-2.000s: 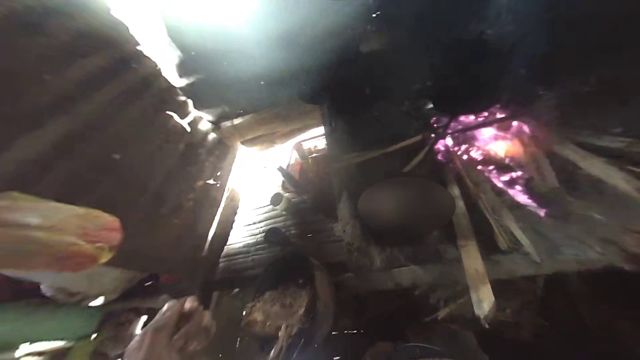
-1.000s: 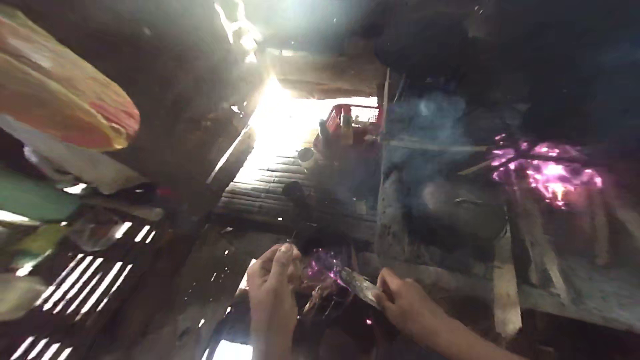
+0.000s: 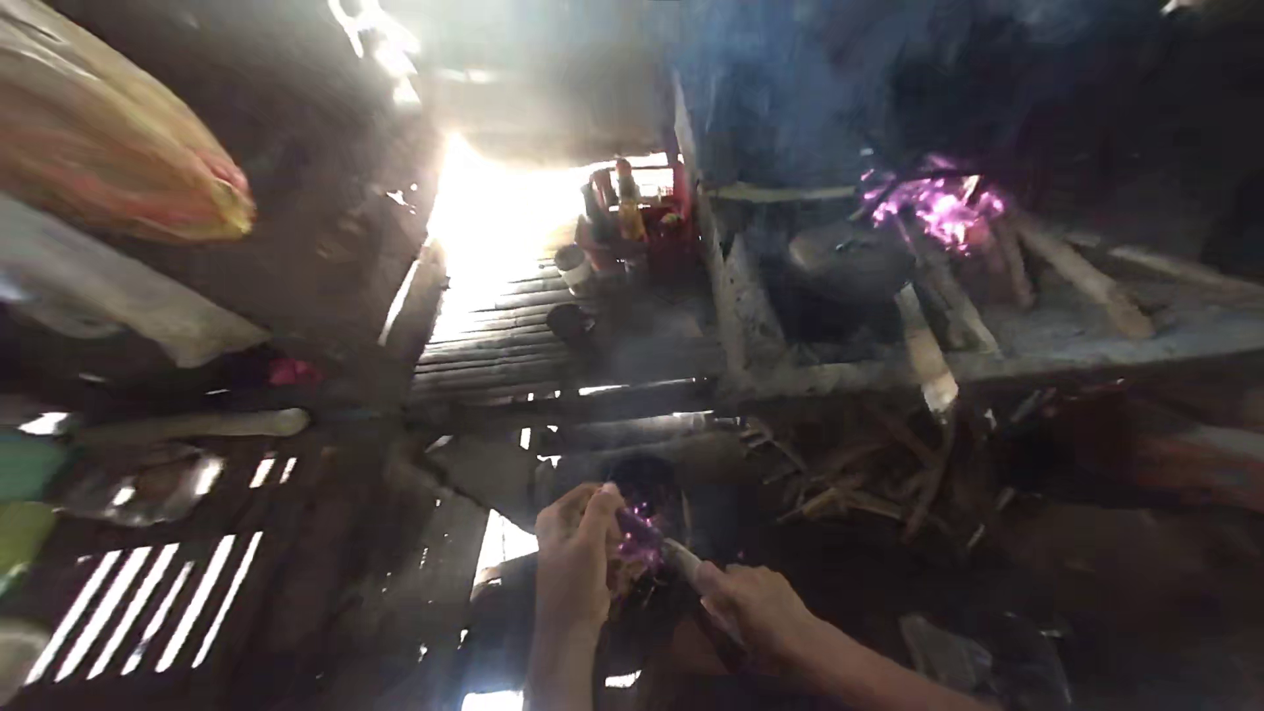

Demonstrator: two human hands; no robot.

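Low in the head view, my right hand [image 3: 755,597] grips a pale stick of firewood [image 3: 681,561] whose far end meets glowing embers [image 3: 640,538]. My left hand [image 3: 583,528] is on the other side of the embers, its fingers bent close to a dark piece there; whether it holds that piece cannot be told. The embers lie over a dark container, whose shape is hard to make out. Up to the right, a fire [image 3: 938,209] burns on a raised hearth, with several sticks of firewood [image 3: 1081,272] leading into it.
A bamboo slat shelf [image 3: 494,341] bears a white cup [image 3: 573,265] and a red basket [image 3: 681,212] with bottles. Dry sticks [image 3: 859,484] lie below the hearth ledge [image 3: 1037,360]. A yellow and red plastic bag [image 3: 118,138] hangs at upper left. A rounded dark object [image 3: 854,259] sits beside the fire.
Two seconds ago only one hand showed, at the lower left. Both hands have since come together around the embers, the right with the stick. The view has shifted.
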